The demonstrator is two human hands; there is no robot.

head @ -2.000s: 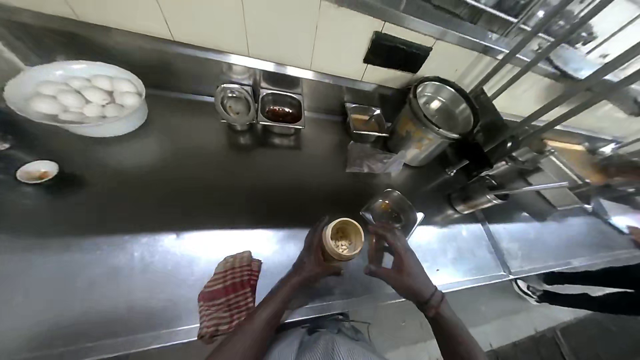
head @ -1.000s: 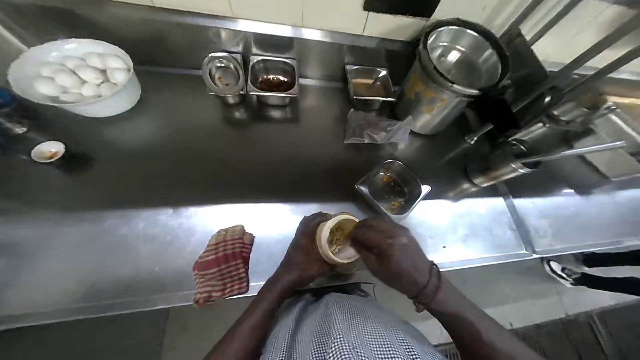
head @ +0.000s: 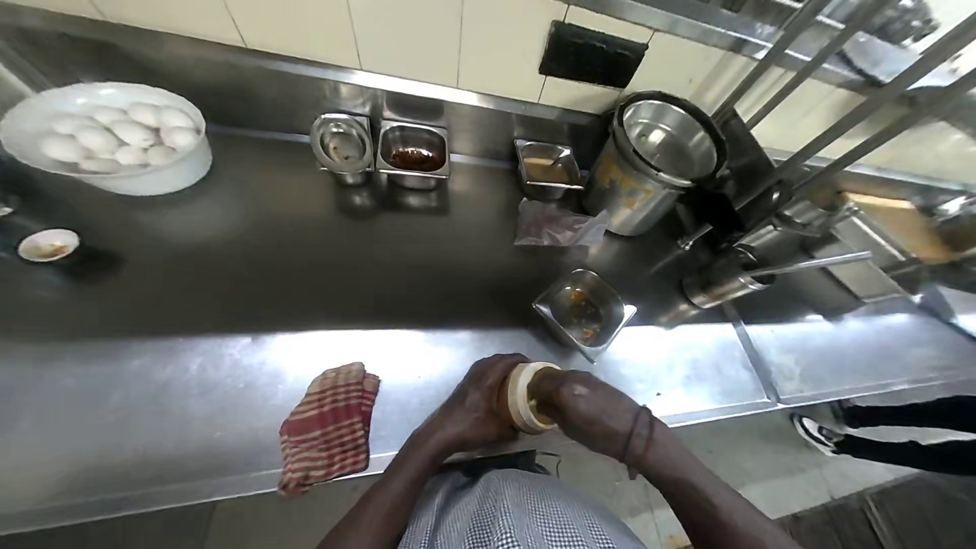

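Note:
My left hand [head: 482,400] is wrapped around a wide-mouthed jar [head: 524,396] with a pale rim, tilted towards the right, at the counter's front edge. The fingers of my right hand [head: 591,404] reach into the jar's mouth, so their tips and anything between them are hidden. Just beyond my hands, a square steel pan [head: 585,309] with a little orange-brown residue rests on the steel counter. To the left of my hands lies a folded red checked cloth [head: 332,427].
At the back left, a white bowl [head: 171,179] holds several eggs; a small white dish [head: 47,245] sits before it. Along the wall stand small steel pans [head: 414,152], a large steel pot [head: 637,191] and a plastic bag [head: 560,226]. A person's legs [head: 907,435] show at right.
My right hand has moved from beside the jar's mouth into it. The jar, upright-looking two seconds ago, now leans to the right in my left hand.

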